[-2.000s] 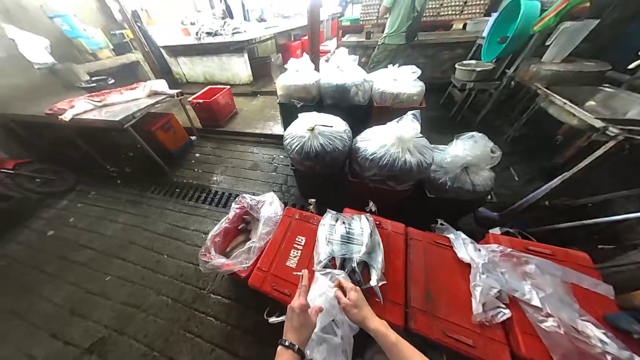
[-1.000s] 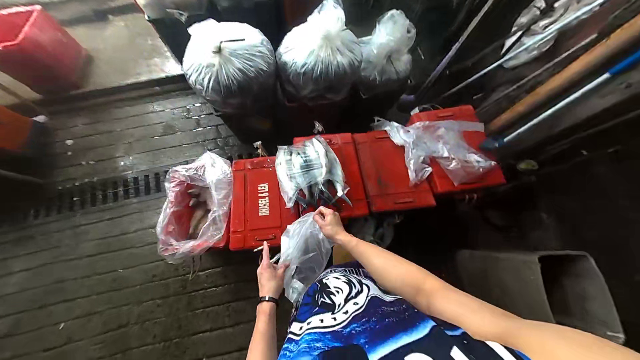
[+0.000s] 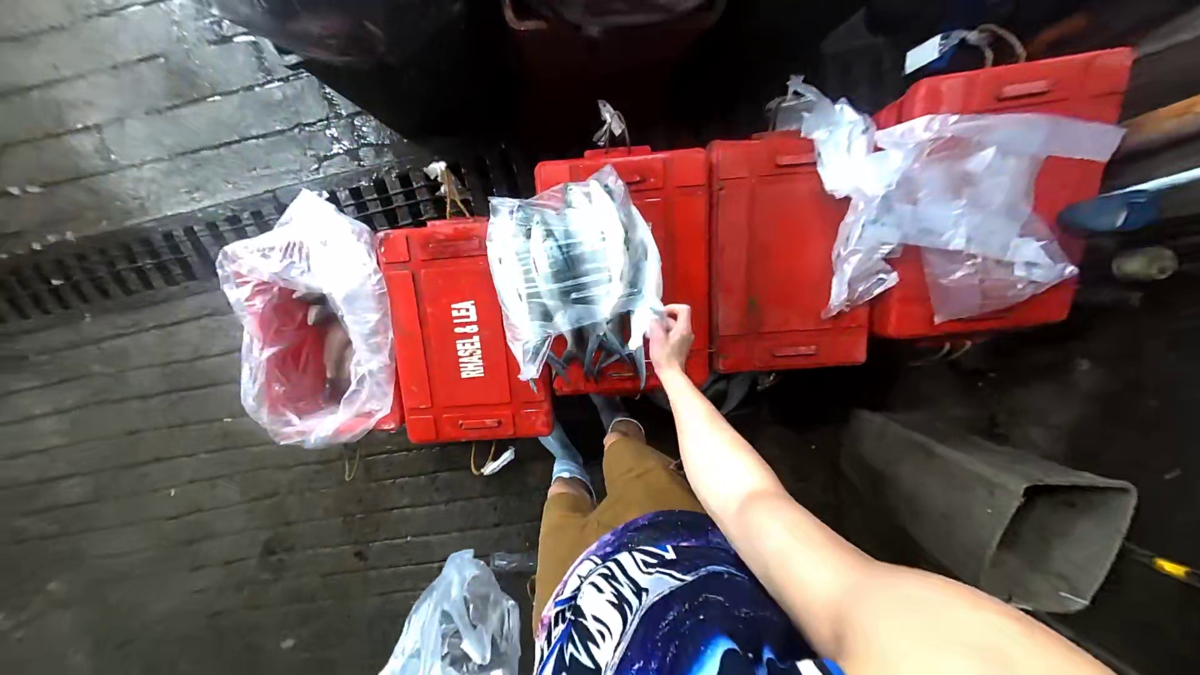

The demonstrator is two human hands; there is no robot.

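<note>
My right hand (image 3: 671, 336) pinches the lower right edge of a clear plastic bag of fish (image 3: 574, 258), which lies across two red cooler lids. Several fish tails stick out at the bag's lower end. My left hand is out of view. At the bottom of the view, left of my legs, hangs or lies another clear plastic bag (image 3: 459, 619); what holds it is not visible. The red lid (image 3: 459, 328) to the left bears white writing.
A red container lined with clear plastic (image 3: 314, 403) stands at the left, with fish inside. Crumpled plastic sheeting (image 3: 975, 206) covers the far right red lid (image 3: 1003, 309). A grey bin (image 3: 994, 506) lies on its side at the lower right. A floor drain grate (image 3: 122, 267) runs behind.
My right hand has moved from the loose plastic bag to the edge of the bag of fish. The loose bag is now lower left, and my left hand has left the view. The view has tilted down.
</note>
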